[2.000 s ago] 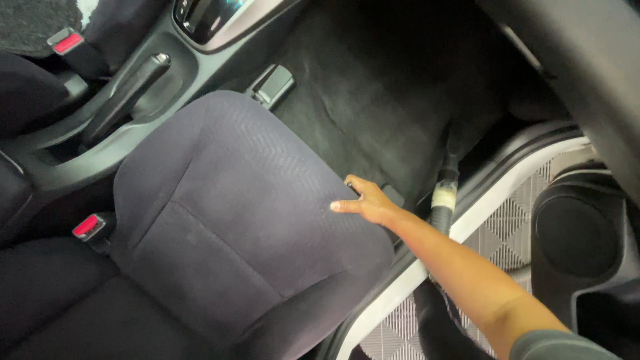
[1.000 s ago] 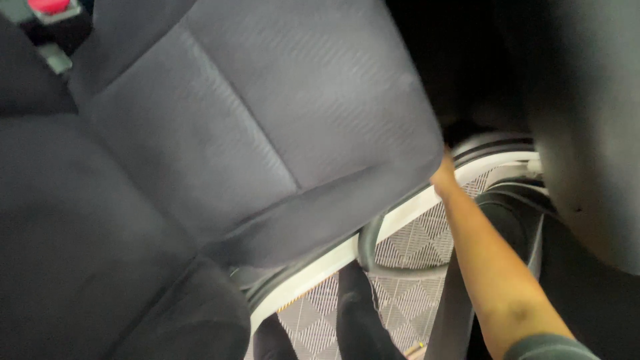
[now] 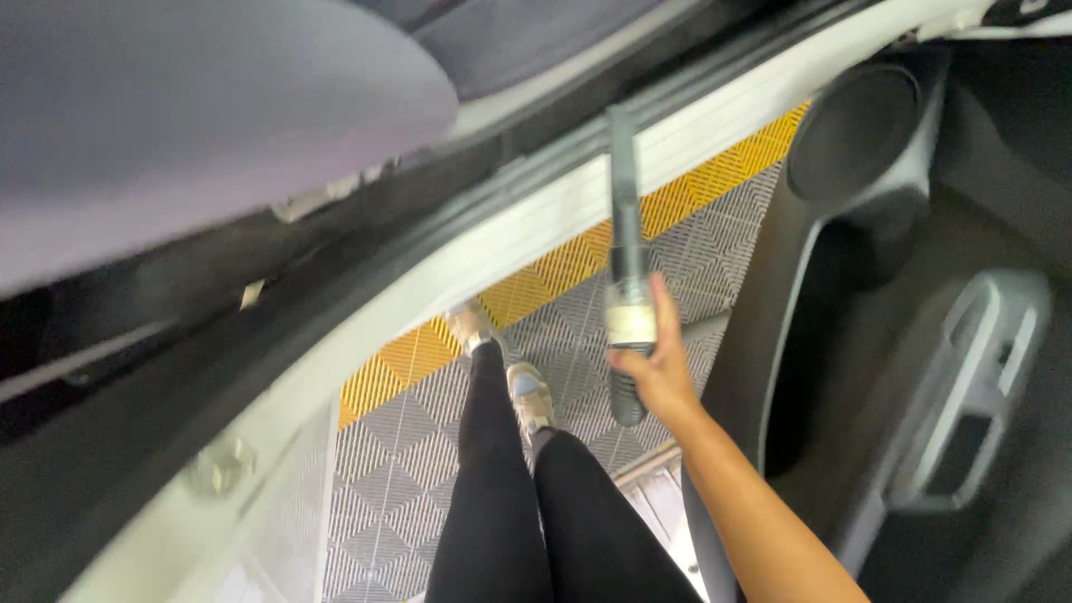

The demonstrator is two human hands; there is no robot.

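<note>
My right hand (image 3: 662,360) is closed around a vacuum hose (image 3: 628,389) near its light-coloured collar, where a dark crevice nozzle (image 3: 624,184) is fitted. The nozzle points away from me, and its tip lies over the dark trim of the car's door sill (image 3: 544,209). A dark fabric car seat (image 3: 226,109) fills the upper left. My left hand is not in view.
The open car door (image 3: 888,360) with its speaker, pocket and pull handle stands on the right. My legs and shoes (image 3: 532,398) are on grey and yellow floor tiles (image 3: 402,427) below the sill. A latch striker (image 3: 222,469) juts from the white door frame.
Two seconds ago my right hand rested on the seat's front edge; now it holds the hose and nozzle over the sill. The view has swung strongly towards the doorway and floor.
</note>
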